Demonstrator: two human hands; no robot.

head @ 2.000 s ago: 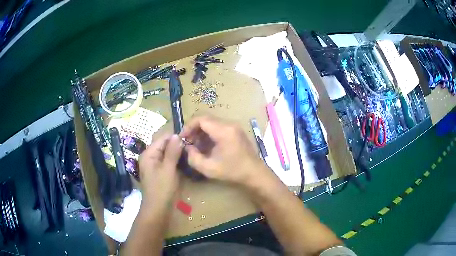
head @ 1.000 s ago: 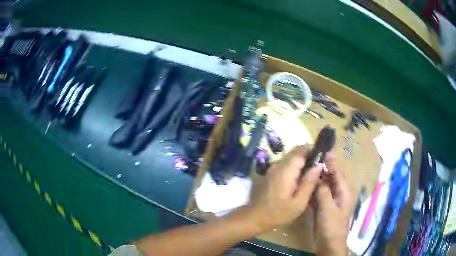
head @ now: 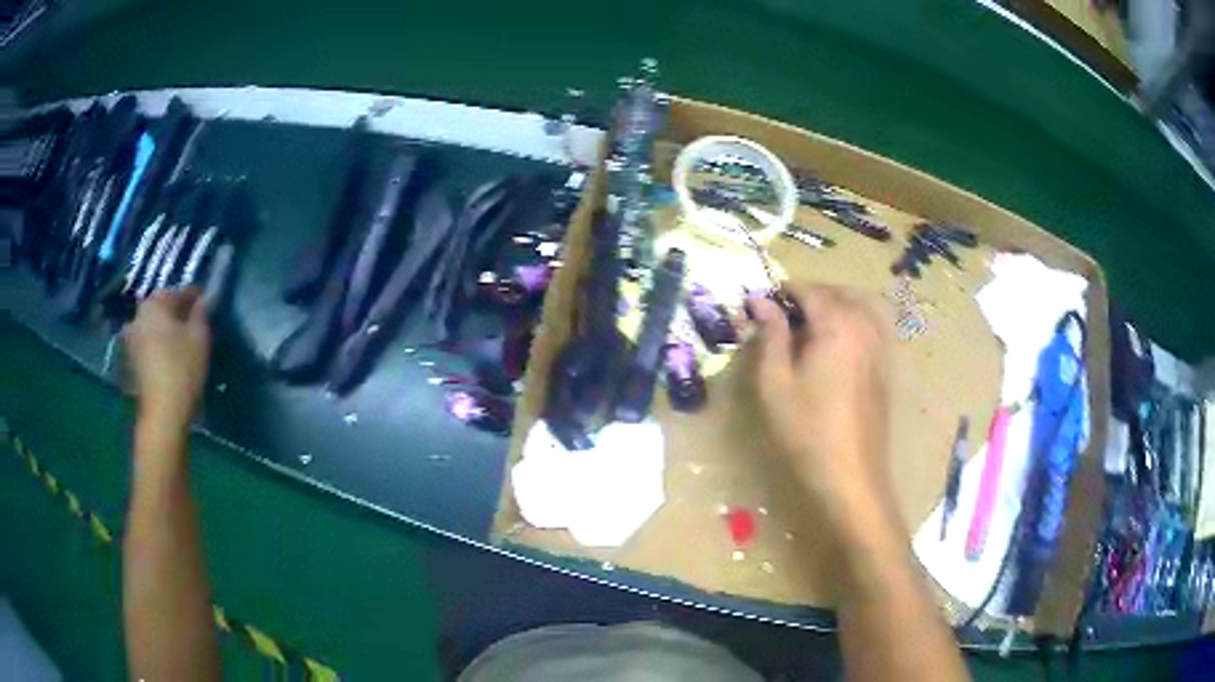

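Note:
My left hand (head: 171, 344) is far left, its fingertips at pale-striped narrow parts (head: 180, 253) on the bench; its fingers are blurred, and whether they grip anything cannot be told. My right hand (head: 829, 380) is over the cardboard tray (head: 890, 496). A short dark part (head: 786, 307) shows between its thumb and fingers; the palm side is hidden. Dark pieces with shiny purple (head: 684, 377) lie just left of it, near the perforated sheet (head: 746, 273). Long black housing shells (head: 653, 333) lie along the tray's left side.
A tape roll (head: 786, 200), black small parts (head: 933, 244) and screws (head: 910, 317) are in the tray. At right are a blue screwdriver (head: 1057, 393) and pink tool (head: 989, 482). White cloth (head: 593, 486) and a red scrap (head: 740, 526) are nearer. Black shells (head: 380, 267) lie on the left bench.
My hands, together on a dark unit before, are now apart. My left hand has moved far left to the bench; my right hand stays over the tray. The camera view has turned left.

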